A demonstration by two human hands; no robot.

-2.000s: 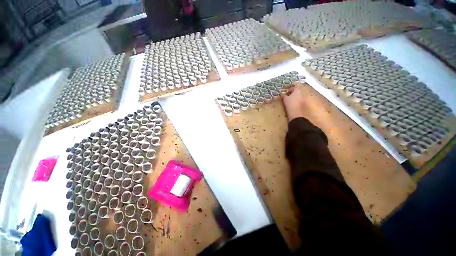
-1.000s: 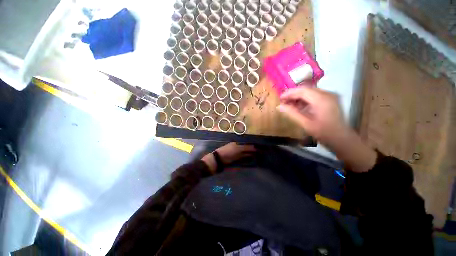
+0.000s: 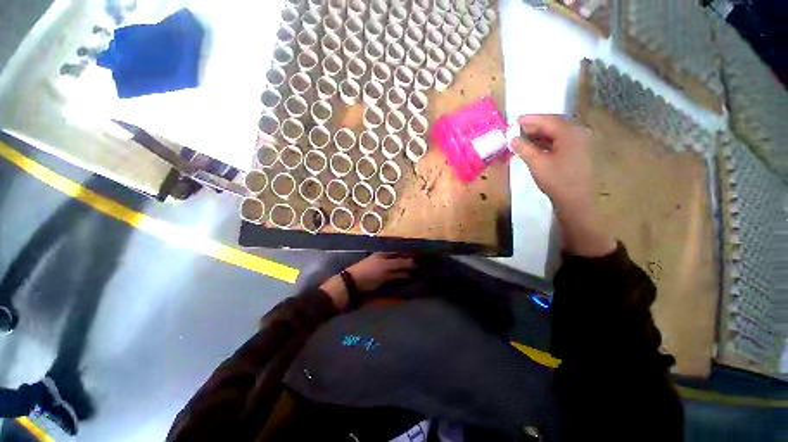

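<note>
The left-hand board (image 3: pixel 467 203) carries rows of upright grey-beige rings (image 3: pixel 342 164), with a bare strip at its right. A pink pad (image 3: pixel 462 129) with a white centre lies on that strip. My right hand (image 3: pixel 553 155) is at the pad's right side, thumb and finger pinched on a small pale ring (image 3: pixel 514 134) beside the white centre; the fingers partly hide it. My left hand (image 3: pixel 380 272) is low, by the board's dark front edge against my dark clothing; its fingertips are partly hidden and its grip is unclear.
A blue cloth (image 3: pixel 160 53) lies at the table's left, near small loose parts. A long dark strip (image 3: pixel 160 151) is at the table edge. The right-hand board (image 3: pixel 644 207) has rings at its far end; fuller boards (image 3: pixel 752 250) stand beyond. A person's foot (image 3: pixel 56 406) shows at lower left.
My right hand has moved from the bare strip below the pad to its right side. The front row has one ring fewer at its right end. My left hand stays low.
</note>
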